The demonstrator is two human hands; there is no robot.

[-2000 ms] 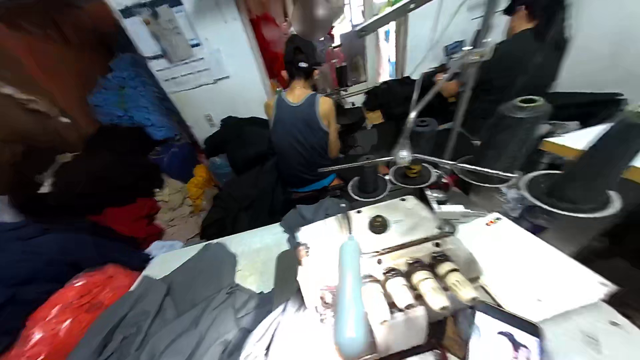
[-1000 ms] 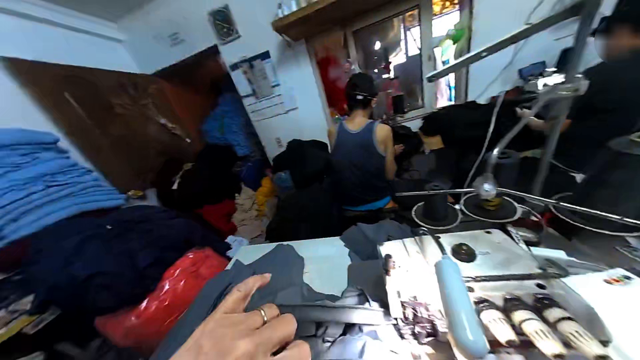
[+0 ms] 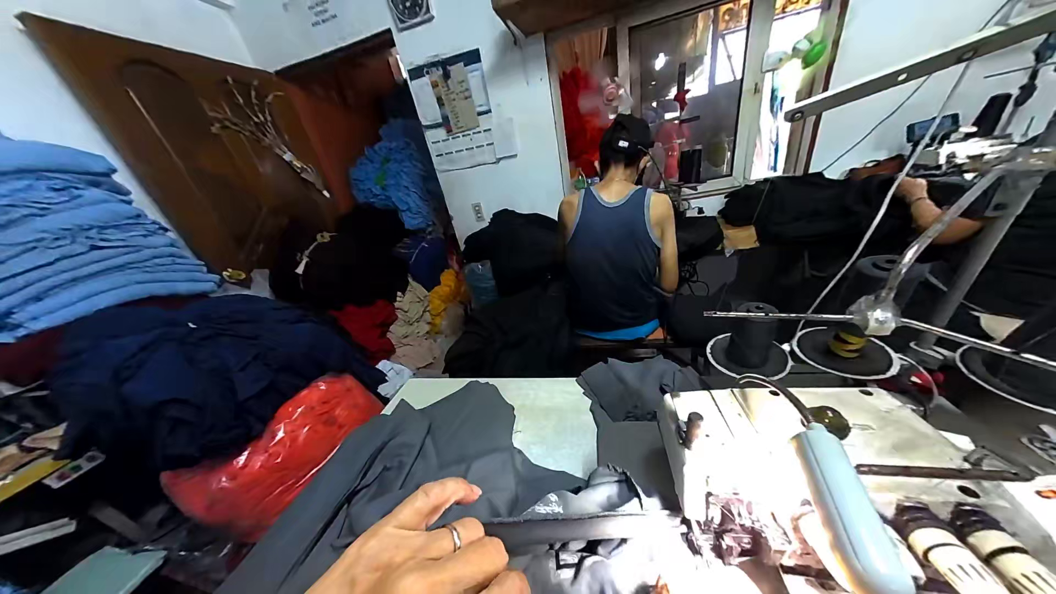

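Note:
My left hand (image 3: 429, 549), with a ring on one finger, rests on dark grey fabric (image 3: 445, 445) at the lower middle; its fingers curl at the near end of a folded grey fabric strip (image 3: 577, 528). That strip runs right to the needle area of an overlock sewing machine (image 3: 891, 425), which is brightly lit. A light-blue lamp (image 3: 850, 511) on a bent neck stands over the machine. Whether the hand pinches the strip is not clear. My right hand is not seen.
Cones of dark thread (image 3: 752, 334) stand behind the machine under a metal thread stand (image 3: 874, 315). A person in a tank top (image 3: 615, 256) sits ahead; another person's hand (image 3: 912, 191) is at the right. Left are a red plastic bag (image 3: 280, 450), navy cloth (image 3: 206, 371) and stacked blue fabric (image 3: 82, 223).
My left hand, out of view two seconds ago, came into view on the fabric and remains beside the strip. The view has swung to the left.

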